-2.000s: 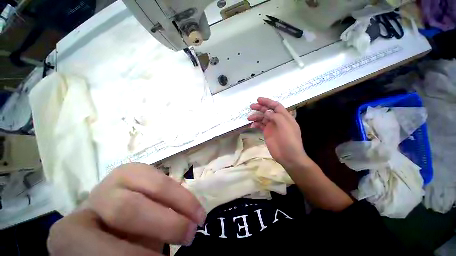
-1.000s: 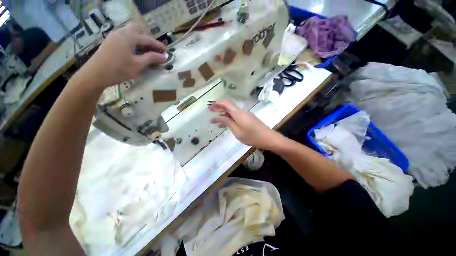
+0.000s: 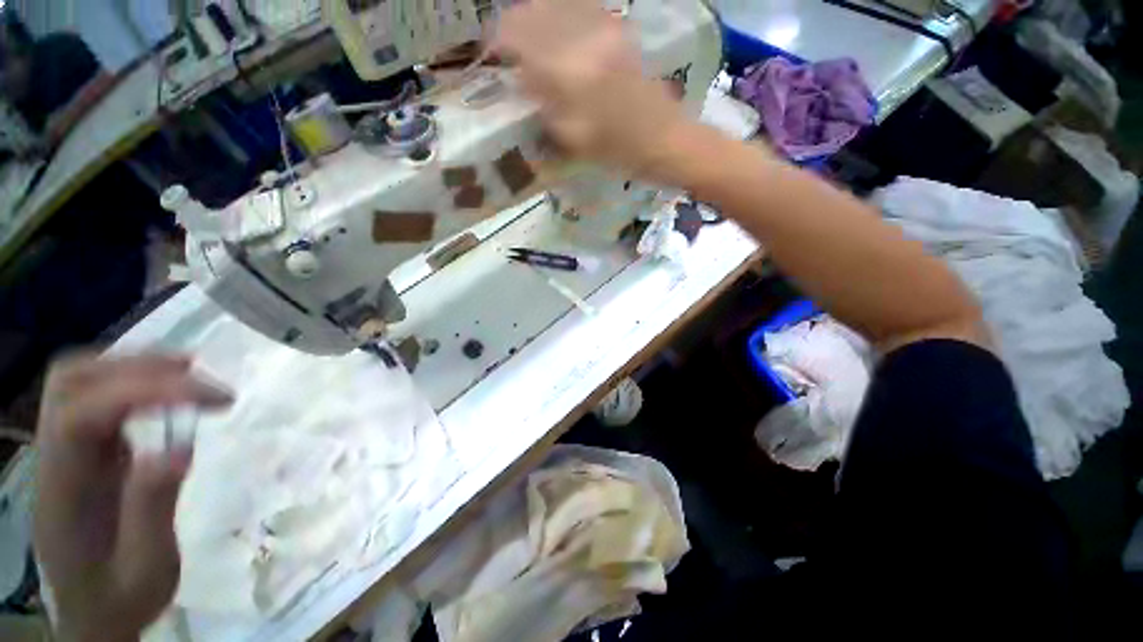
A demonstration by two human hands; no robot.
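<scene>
The pale sewing machine stands across the upper left, with brown patches on its arm. A white fabric piece lies spread left of and below the needle area. My left hand is blurred at the left edge, raised in front of the fabric. Its thumb and fingers are pinched around a small pale thing, too blurred to name. My right hand is over the top of the machine arm, blurred; its fingertips and anything in them are unclear. A round metal part shows on the machine top.
Black snips and a white-handled tool lie on the bed. Cream pieces hang below the table edge. A blue basket with white pieces is right of the table. Purple cloth lies at the back. A yellowish spool stands behind the machine.
My left hand has left the round part on the machine top and come down to the left. My right hand has moved up from over the bed to the machine's top.
</scene>
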